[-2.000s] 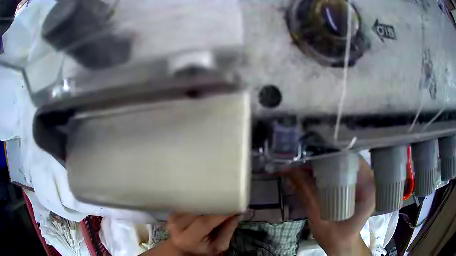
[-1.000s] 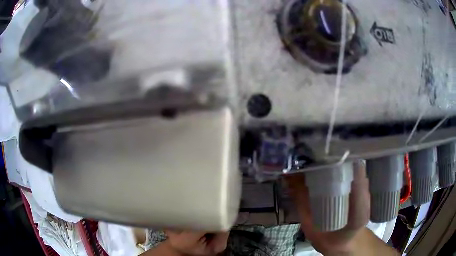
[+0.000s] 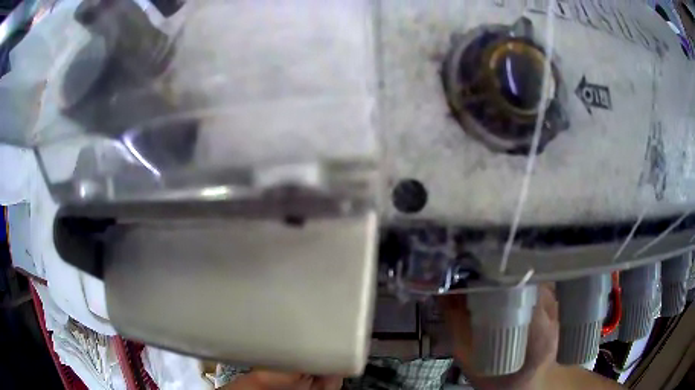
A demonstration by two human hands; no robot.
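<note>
The cream machine head [image 3: 236,293] fills the front of the view, with the oil sight window [image 3: 514,80] on its top. Ribbed grey tension knobs [image 3: 499,335] line the front edge at the right. White threads run down over the casing to them. My right hand [image 3: 545,343] is behind the first knobs, its fingers mostly hidden. My left hand [image 3: 286,379] shows only as a strip at the bottom edge below the head. What either hand touches is hidden.
A clear plastic shield [image 3: 107,164] lies over the upper left. White fabric [image 3: 68,282] is heaped at the left. A red-orange handle loop [image 3: 614,305] shows between knobs. Checked cloth [image 3: 415,373] is at the bottom.
The machine has shifted down in the view, showing more of its top. My left hand is now mostly out of the picture, and my right hand is more covered by the knobs.
</note>
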